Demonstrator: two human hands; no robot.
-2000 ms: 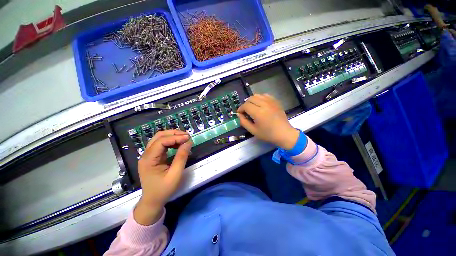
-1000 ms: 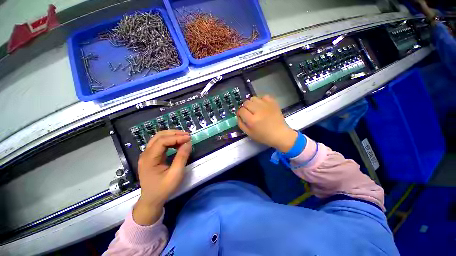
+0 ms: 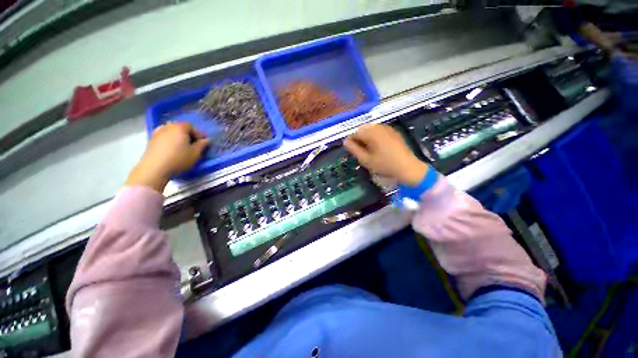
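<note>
The green circuit board with a row of dark upright parts lies in its black carrier in front of me. My left hand is over the left side of the left blue bin, beside the heap of grey leaded components. Its fingers are bent and blurred; whether they hold a piece is hidden. My right hand, with a blue band at the wrist, is above the board's upper right end. Its fingers are curled together, and any piece in them is too small to tell.
The right bin holds orange leaded components. A red holder is on the ledge at the left. Another board lies right, and one more lower left. The pale rail runs before me. Another person's arm is far right.
My left hand has moved from the board's left part up to the left bin. My right hand stays near the board's right end, slightly higher. The view has shifted, showing another board at lower left.
</note>
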